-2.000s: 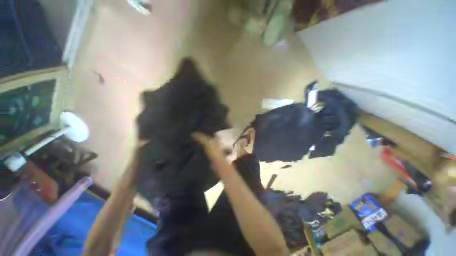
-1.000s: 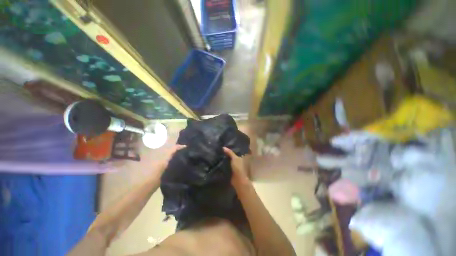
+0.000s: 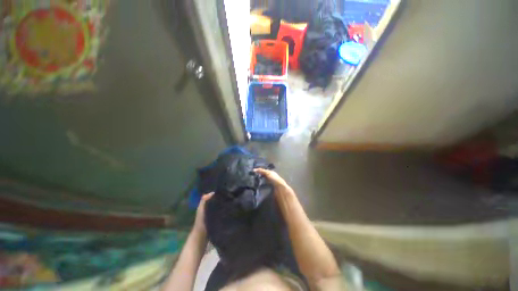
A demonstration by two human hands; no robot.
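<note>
A crumpled bundle of dark panels (image 3: 241, 199) with a slight sheen is held in front of my body, low in the middle of the head view. My left hand (image 3: 205, 206) grips its left side, with the fingers partly hidden by the cloth. My right hand (image 3: 274, 179) lies over its upper right side, fingers on top of the folds. The lower part of the bundle hangs down against my body.
A door with a metal knob (image 3: 195, 69) stands at the left. Through the doorway are a blue crate (image 3: 267, 111), a red crate (image 3: 270, 59) with dark pieces, a dark heap (image 3: 324, 48) and a round blue disc (image 3: 353, 53). A pale wall (image 3: 420, 79) borders the right.
I have moved forward from the room with the dark floor heaps, past the green-patterned partitions, to the doorway. Both hands still hold the dark bundle.
</note>
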